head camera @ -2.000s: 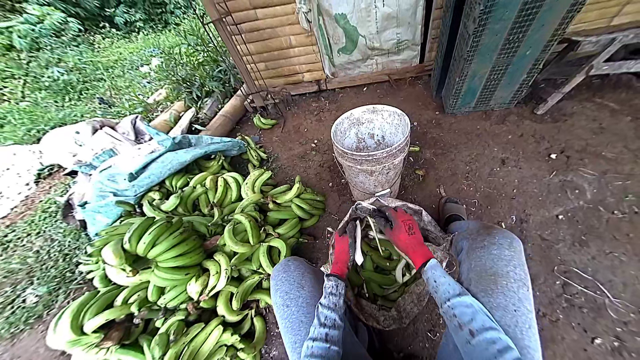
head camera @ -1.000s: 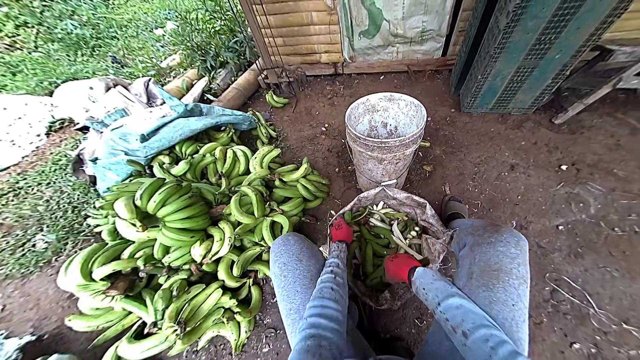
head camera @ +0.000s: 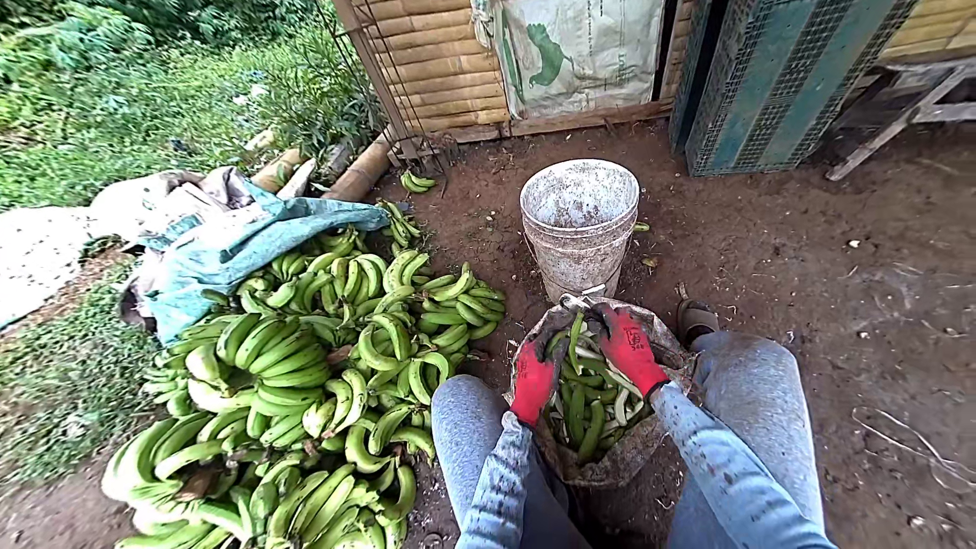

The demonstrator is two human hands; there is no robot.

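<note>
Between my knees stands an open woven sack (head camera: 610,473) holding green banana peels (head camera: 587,415) and pale strips. Both hands wear red gloves with dark fingers. My left hand (head camera: 536,374) is over the sack's left side, its fingers near a green strip; whether it grips anything is unclear. My right hand (head camera: 627,343) is at the sack's far side, its dark fingertips beside a green piece and a whitish object (head camera: 583,296) at the bucket's base; its hold cannot be told. A dirty white plastic bucket (head camera: 579,229) stands upright just beyond the sack.
A large heap of green bananas (head camera: 305,381) lies on the ground at the left, partly under a blue tarp (head camera: 229,244). Blue plastic crates (head camera: 785,84) stand at the back right, near a wooden bench (head camera: 907,122). A bamboo wall (head camera: 435,61) runs behind.
Both hands have moved from lower in the sack, where they were apart a second ago, to its far side near the bucket, closer together.
</note>
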